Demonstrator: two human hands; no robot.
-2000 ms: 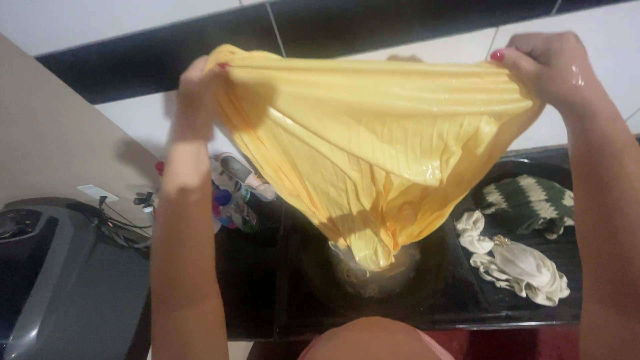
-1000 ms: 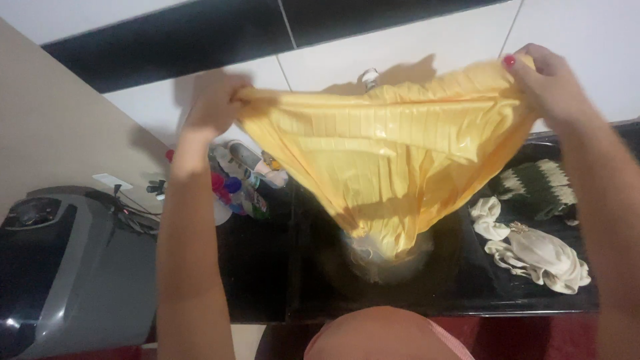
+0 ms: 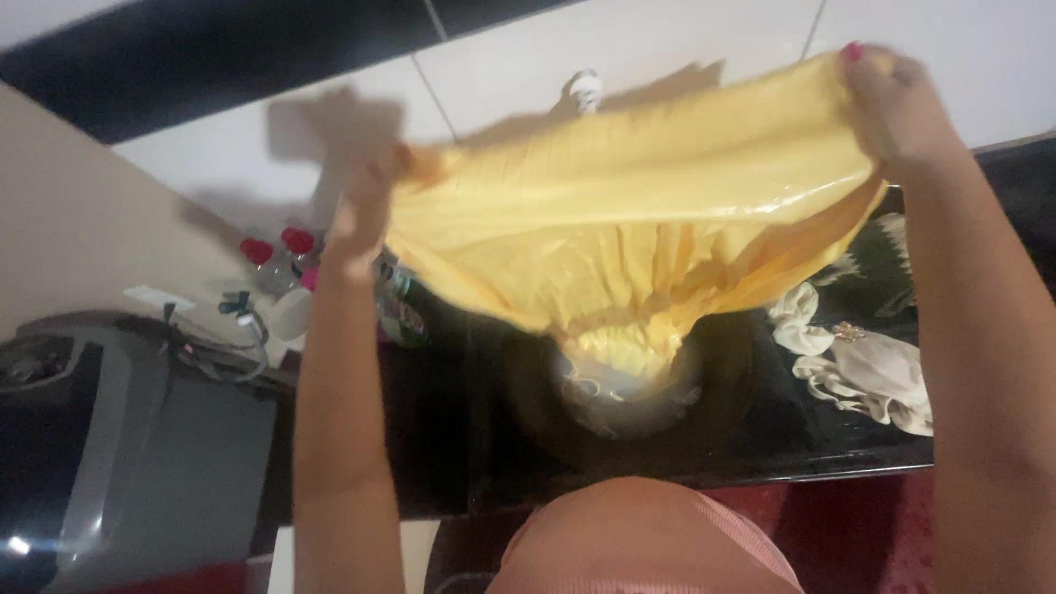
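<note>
A wet, shiny yellow cloth [image 3: 627,198] is stretched wide between my two hands. My left hand [image 3: 367,198] grips its upper left corner, and my right hand [image 3: 891,107] grips its upper right corner, slightly higher. The gathered lower end hangs down into a round basin [image 3: 627,412] set in a glossy black counter; blur hides how much of it lies in there. A cream ruffled cloth item [image 3: 866,371] with a small ornament lies on the counter near my right forearm. Behind it is a dark green and white patterned cloth [image 3: 874,264], partly covered by that forearm.
Bottles with red caps [image 3: 276,247] and a green-labelled bottle [image 3: 402,309] stand at the left of the counter. A grey and black appliance [image 3: 165,445] is at the far left, with cables and a hose beside it. A white tap fitting [image 3: 585,89] sticks out of the tiled wall.
The yellow cloth is still held in both hands and now spreads wider and flatter along its upper part. The view has shifted somewhat.
</note>
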